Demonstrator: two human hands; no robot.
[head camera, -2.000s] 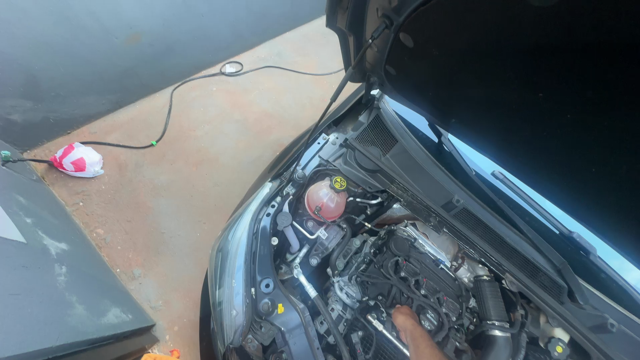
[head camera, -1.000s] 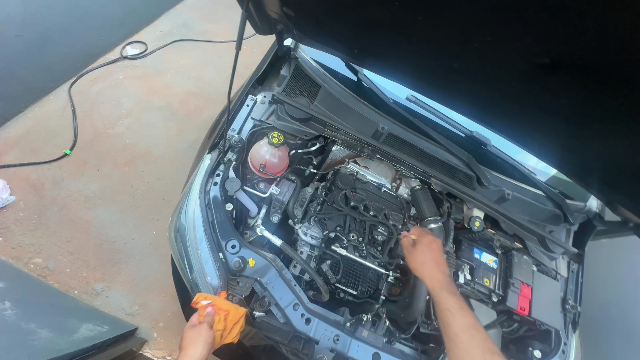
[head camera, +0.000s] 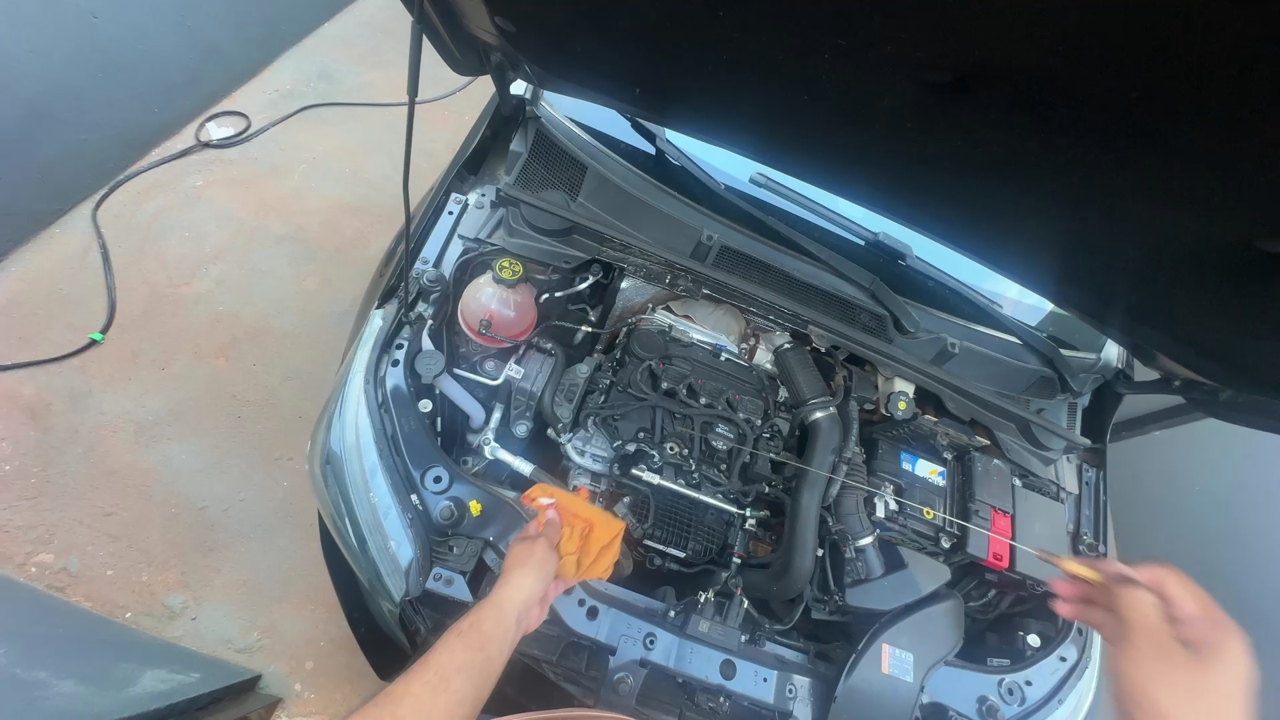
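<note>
My left hand (head camera: 535, 565) grips an orange cloth (head camera: 578, 532) above the front edge of the car's engine bay. My right hand (head camera: 1150, 625), somewhat blurred, holds the yellow handle of an engine oil dipstick (head camera: 1080, 570) at the right of the view. Its long thin metal blade stretches left across the bay, over the battery (head camera: 915, 475), towards the middle of the engine (head camera: 690, 400). The blade's far end is hard to make out against the dark engine parts.
The raised hood (head camera: 900, 120) hangs over the windshield, with a strut (head camera: 410, 150) at its left. A pink coolant reservoir (head camera: 497, 310) sits at the bay's left. A black hose (head camera: 108, 240) lies on the concrete floor, and a dark panel edge (head camera: 110, 650) is at lower left.
My right hand has moved from over the engine to the right, and the dipstick now shows stretched out from it. My left hand with the orange cloth has come over the bay's front edge.
</note>
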